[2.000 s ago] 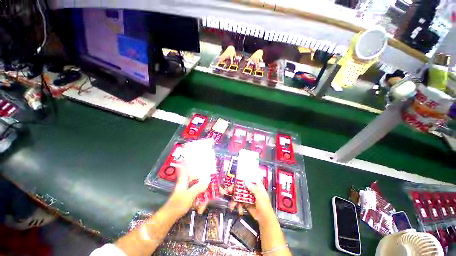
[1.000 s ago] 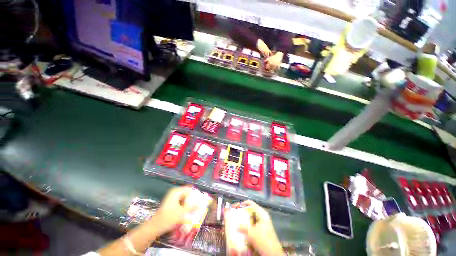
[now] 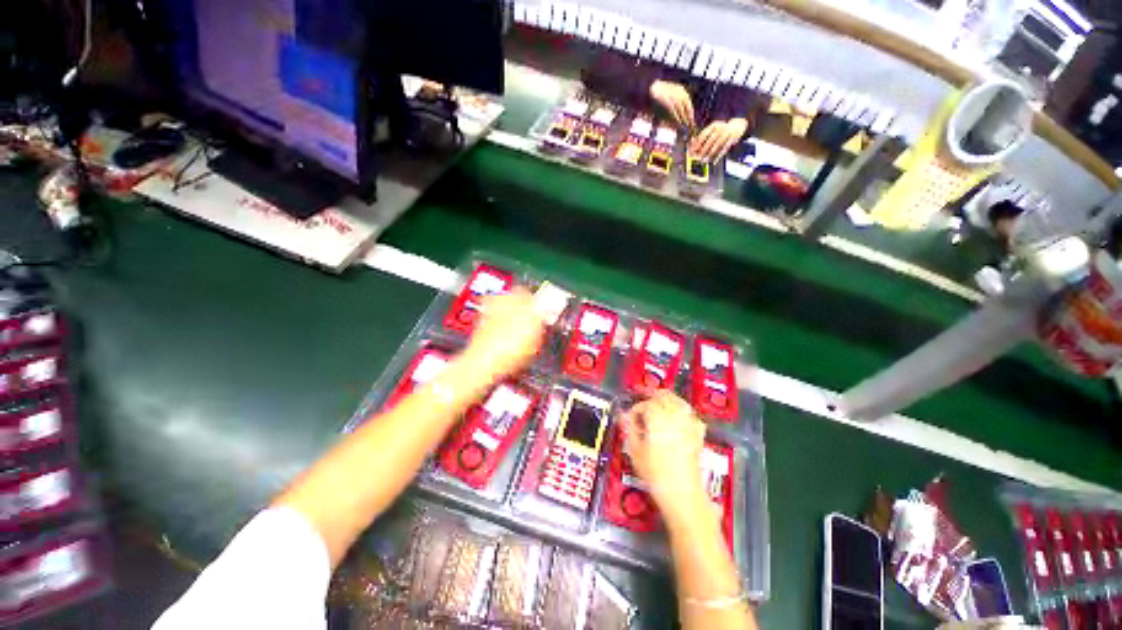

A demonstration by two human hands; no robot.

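A clear tray (image 3: pixel 758 517) holds red phones in two rows. Most lie back up, like the one at the far right (image 3: pixel 714 375). A yellow-edged keypad phone (image 3: pixel 572 452) lies face up in the near row's middle. My left hand (image 3: pixel 502 335) is over the far row's second pocket, partly covering a phone with a pale screen (image 3: pixel 550 300). My right hand (image 3: pixel 664 446) is over the near row's fourth pocket, above a red phone back (image 3: pixel 631 498). The fingers of both hands are bent and blurred, and whether either holds a phone is hidden.
Dark blocks under film (image 3: pixel 492 576) lie at the near edge. A smartphone (image 3: pixel 854 576), crumpled wrapper (image 3: pixel 925 542) and another phone tray (image 3: pixel 1068 542) are at right. More red phones (image 3: pixel 39 480) are at left. A monitor (image 3: pixel 277 86) and another person's hands (image 3: pixel 714 138) are beyond.
Both hands have moved from the bench's near edge, where they held phones, forward over the tray. The view has shifted, bringing the phones at left into sight.
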